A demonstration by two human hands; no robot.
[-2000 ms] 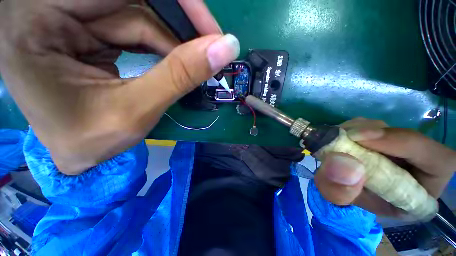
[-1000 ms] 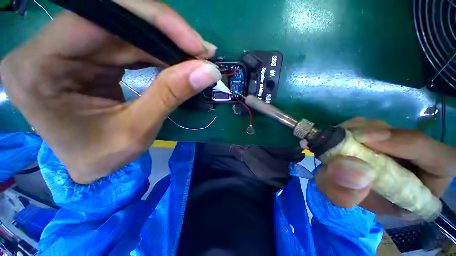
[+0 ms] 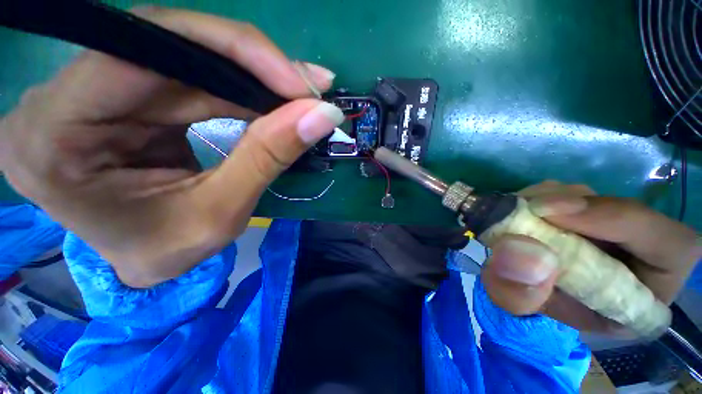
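Note:
My left hand point(image 3: 208, 131) pinches black tweezers point(image 3: 162, 54) whose pale tips reach over the device housing point(image 3: 377, 108). My right hand point(image 3: 585, 246) holds the soldering iron by its cream wrapped handle point(image 3: 577, 265); its metal barrel point(image 3: 412, 171) points left, with the tip at the lower right of the blue circuit board point(image 3: 368, 129). The housing sits in the black fixture point(image 3: 418, 115), its left part hidden by my left hand. A thin red wire point(image 3: 388, 177) hangs from the housing and ends in a small round grey part point(image 3: 388, 201).
A thin solder wire point(image 3: 304, 198) lies curved on the green bench mat point(image 3: 523, 92), left of the red wire. A black fan with a round wire grille point(image 3: 681, 65) stands at the right. The bench's front edge runs just below the fixture. A dark cable hangs at the right.
The tweezers have swung lower and flatter at the left, and my left hand has moved slightly left and down. The iron's tip stays at the board's lower right.

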